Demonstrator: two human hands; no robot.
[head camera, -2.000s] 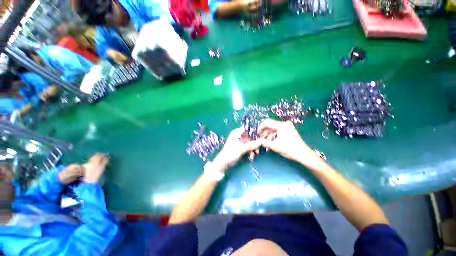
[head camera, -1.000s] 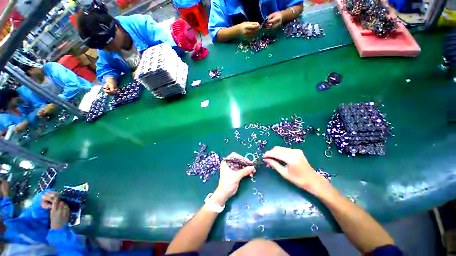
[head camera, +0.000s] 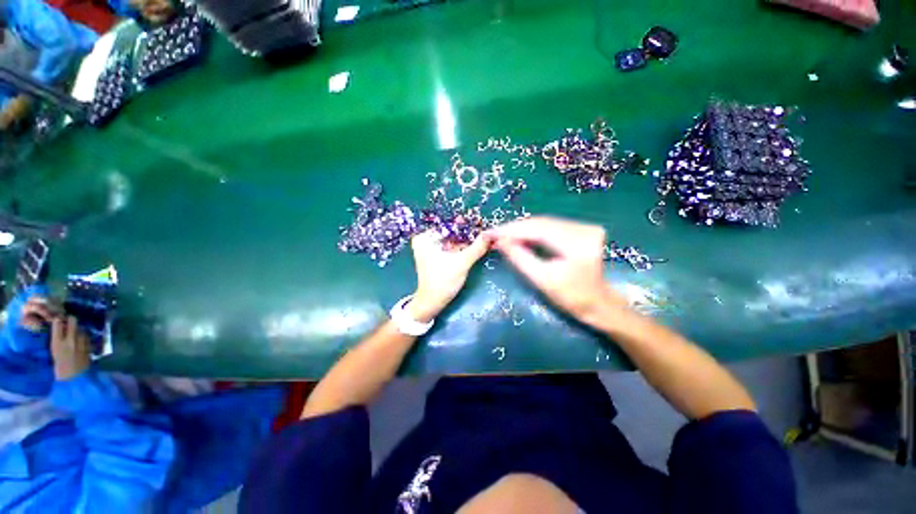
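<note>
My left hand (head camera: 444, 269), with a white band at the wrist, is closed around small dark shiny metal pieces (head camera: 457, 229) at the middle of the green table. My right hand (head camera: 557, 263) is blurred; its fingertips meet the left fingers at these pieces. Whether it pinches a piece of its own cannot be told. A pile of silver-purple pieces (head camera: 379, 227) lies just left of my left hand. Loose thin silver rings (head camera: 468, 177) lie beyond my hands. A tangled heap of rings (head camera: 587, 159) lies to their right.
A stacked block of dark glittering pieces (head camera: 748, 161) stands at the right. Two dark objects (head camera: 645, 50) and white bits (head camera: 339, 81) lie farther back. A pale tray stack (head camera: 269, 22) stands far left. A neighbour's hands (head camera: 62, 336) hold a dark card. A pink tray (head camera: 839, 8) shows at the top right.
The view has tilted down, so the table things sit higher in the picture and the far workers are mostly out of it. My two hands have come together at the pieces.
</note>
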